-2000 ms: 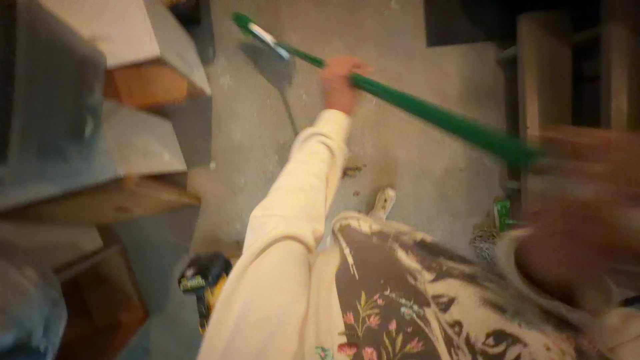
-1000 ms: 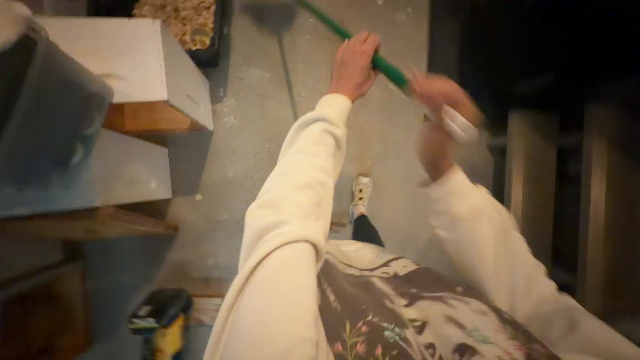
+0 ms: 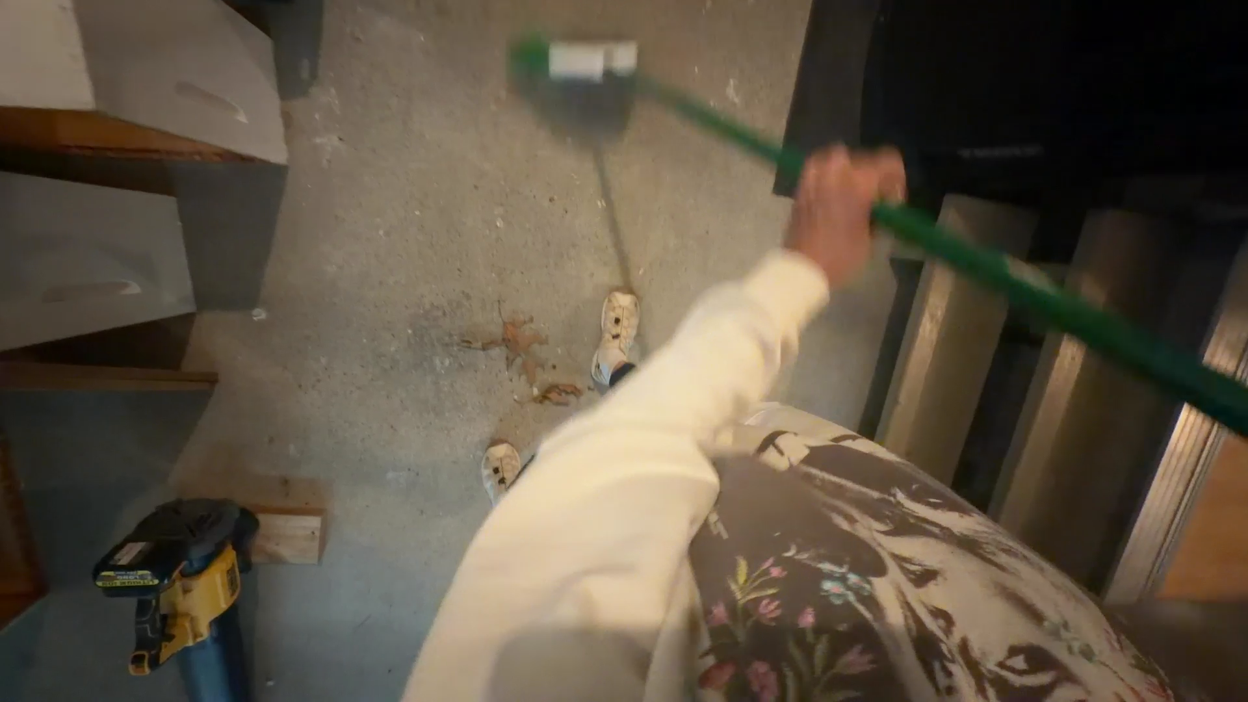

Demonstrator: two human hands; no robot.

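My left hand [image 3: 840, 210] is closed around a green pole [image 3: 1014, 278] that slants from the upper middle down to the right edge. At the pole's far end is a blurred green head with a white label [image 3: 591, 60], over the concrete floor; what kind of head it is cannot be told. My right hand is out of view. Dry brown leaves [image 3: 522, 341] lie on the floor beside my light shoe [image 3: 619, 327].
White cabinets or boxes [image 3: 185, 73] with wooden undersides line the left. A yellow and black cordless tool [image 3: 200, 595] stands at lower left by a wood block [image 3: 288, 536]. Metal rails or steps [image 3: 960, 331] and a dark object [image 3: 1024, 88] are at right.
My right hand, on or near the pole one second ago, has left the view. The pole's far end, out of view then, shows again. The view has shifted.
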